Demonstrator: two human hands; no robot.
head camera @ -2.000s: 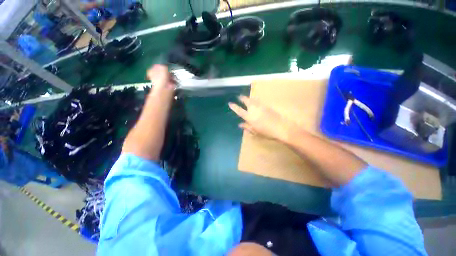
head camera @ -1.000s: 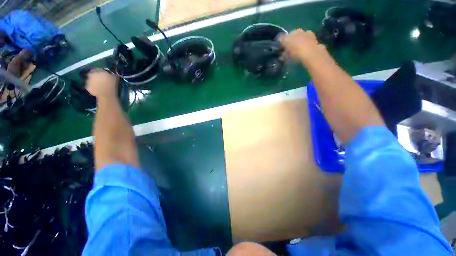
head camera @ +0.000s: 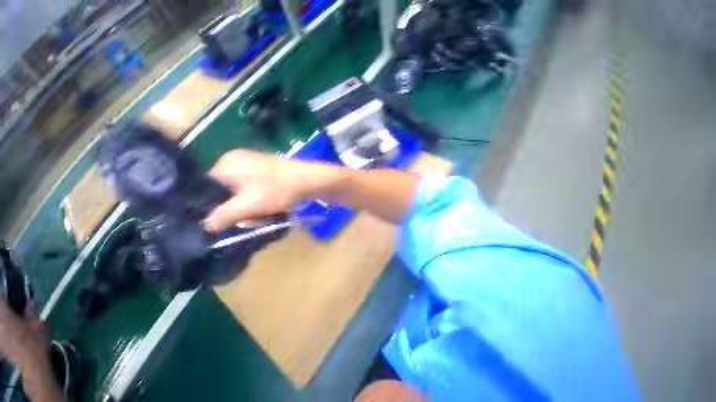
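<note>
My right hand (head camera: 255,188) is closed around a black headset (head camera: 169,204) with a silvery hoop, lifted over the near edge of the conveyor. The headset and hand are blurred by motion. My left hand (head camera: 23,338) is at the lower left edge, partly cut off, next to a dark headset (head camera: 12,286) with a thin pale hoop. It touches that headset; how firmly it holds it is hidden.
The tan work mat (head camera: 314,290) lies below the right arm. The blue tray (head camera: 326,224) with the silver-and-black feeder (head camera: 357,129) stands beyond it. Other headsets sit on the green conveyor (head camera: 228,153). A dark cable pile (head camera: 455,39) is at the top.
The view has swung to the right. My right hand has picked up a headset from the conveyor and brought it towards the mat. My left hand is now at the left edge.
</note>
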